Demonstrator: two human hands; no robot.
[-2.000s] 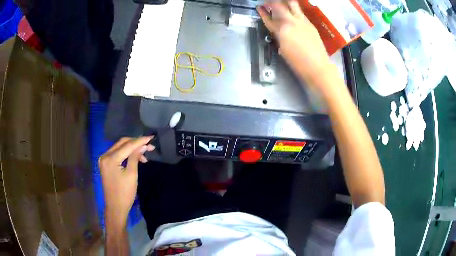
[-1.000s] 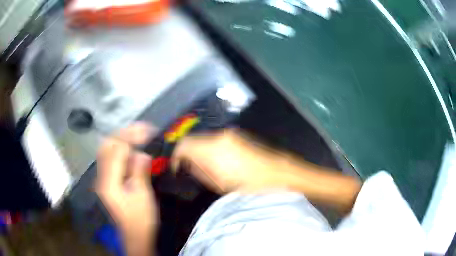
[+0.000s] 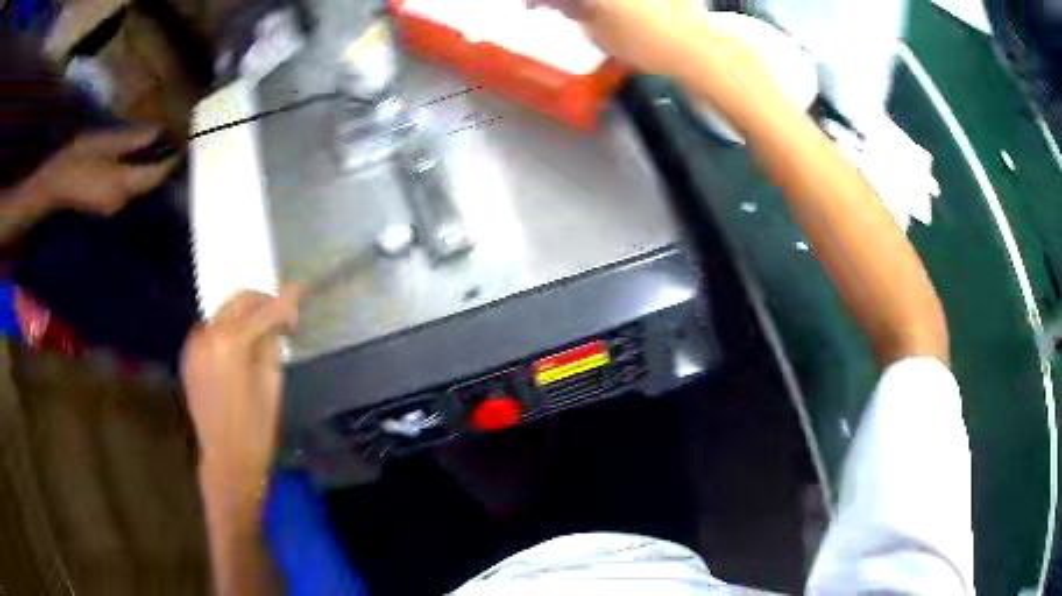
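Observation:
My left hand (image 3: 242, 338) is at the left front corner of the machine plate, blurred, closed on the stem of a round-headed rod piece (image 3: 396, 239). Its pale head is over the plate, beside the slotted clamp bar (image 3: 432, 207). My right hand (image 3: 617, 26) is at the top edge, over the orange-red box (image 3: 512, 61); its fingers are partly cut off and blurred, so what they hold cannot be told. A second person's hand (image 3: 114, 169) at the left holds a black-handled rod (image 3: 250, 118), its thin shaft reaching to the silvery fixture (image 3: 379, 130).
The white ridged strip (image 3: 233, 192) lies along the plate's left side. The control panel with a red stop button (image 3: 496, 412) faces me. At right, a white roll (image 3: 763, 58) and white discs (image 3: 914, 175) lie on the green bench (image 3: 932, 303).
The blur has eased and the view has shifted. My right hand has gone from near the panel up to the orange-red box. The second person's hand now shows. The yellow band from the oldest frame is not seen.

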